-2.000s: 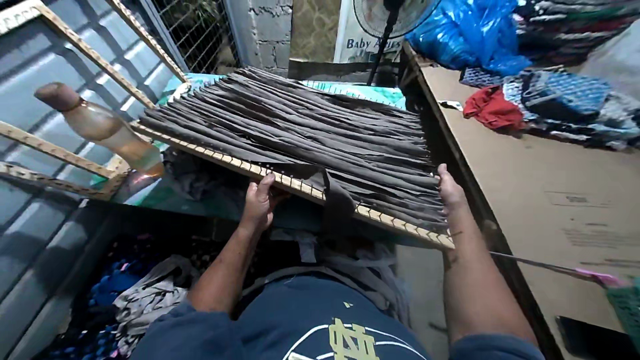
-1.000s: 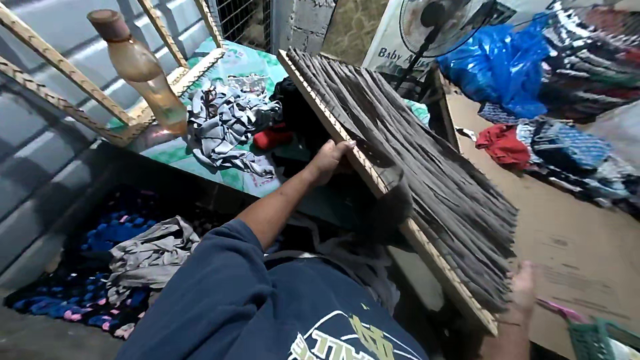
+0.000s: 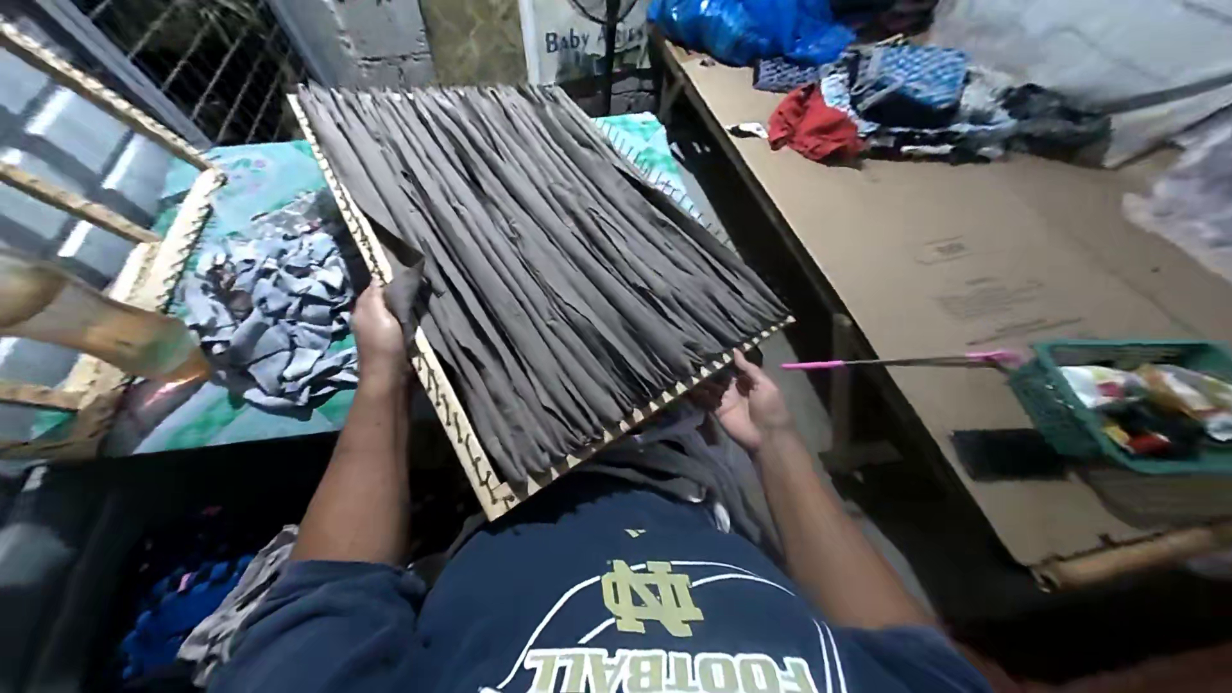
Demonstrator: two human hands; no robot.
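A wooden frame with nails along its edges (image 3: pixel 450 409) is tilted in front of my body, strung closely with dark grey fabric strips (image 3: pixel 539 260). My left hand (image 3: pixel 378 327) grips the frame's left rail, beside a loose strip end that hangs over that rail. At the lower right edge, my right hand (image 3: pixel 751 399) holds the nailed rail from below, its fingers partly hidden under the frame. Grey cloth scraps (image 3: pixel 274 318) lie in a pile on the green patterned table cover to the left.
A plastic bottle with amber liquid (image 3: pixel 96 322) and another nailed wooden frame (image 3: pixel 178 241) stand at left. On the right, a cardboard-covered table (image 3: pixel 924 250) carries red cloth (image 3: pixel 816 125), a blue plastic bag (image 3: pixel 751 29), a green basket (image 3: pixel 1126 404) and a pink-ended rod (image 3: pixel 895 362).
The strung frame has turned between my hands from its steeper slant one second ago. Both hands still hold its rails, and my right hand is now at the lower right edge.
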